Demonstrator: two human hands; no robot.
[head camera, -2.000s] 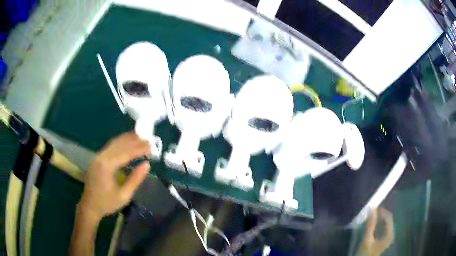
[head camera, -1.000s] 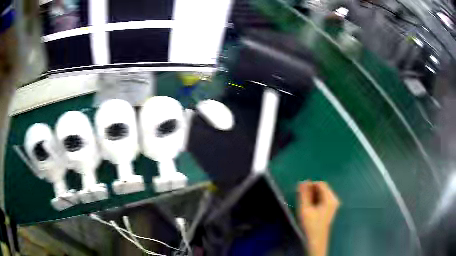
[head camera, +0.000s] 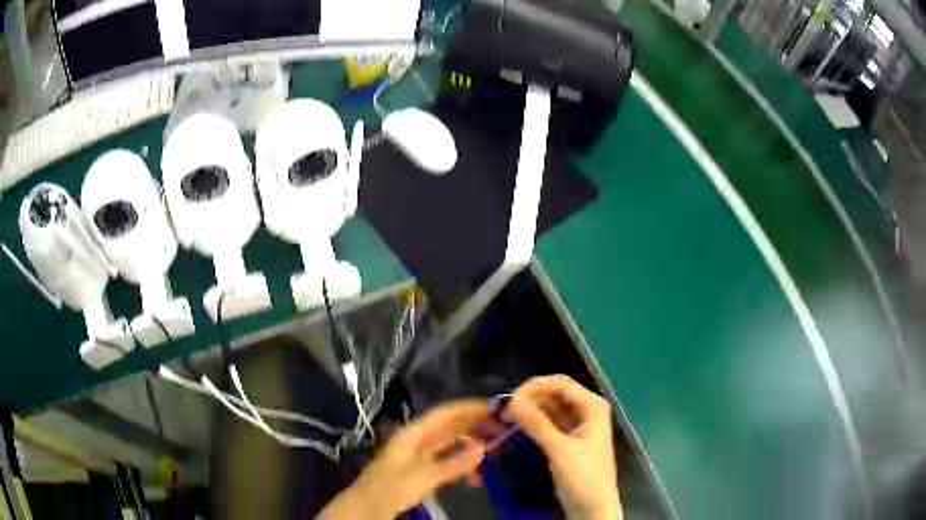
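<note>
My left hand (head camera: 421, 459) and my right hand (head camera: 569, 432) meet low in the middle, bare and partly blurred. Their fingertips pinch a small thin item (head camera: 501, 439) between them; it is too small and blurred to name. Several white cameras (head camera: 211, 183) stand in a row on the green mat (head camera: 381, 266), heads up, each on a white bracket foot. Black leads run from their feet over the front edge to white plugs and thin white cables (head camera: 287, 437) hanging below. A thin antenna leans beside the leftmost camera. Neither hand touches a camera.
A white mouse (head camera: 421, 140) lies by a black mat (head camera: 432, 218). Behind are a monitor (head camera: 244, 25), a keyboard (head camera: 96, 122) and a yellow roll (head camera: 366, 69). A black desktop device (head camera: 543, 46) stands at a long white strip (head camera: 528, 183). The green surface (head camera: 660, 264) extends right.
My left hand has left the leftmost camera's foot, gone out of view, then come beside my right hand. My right hand has moved left. The view has turned rightward.
</note>
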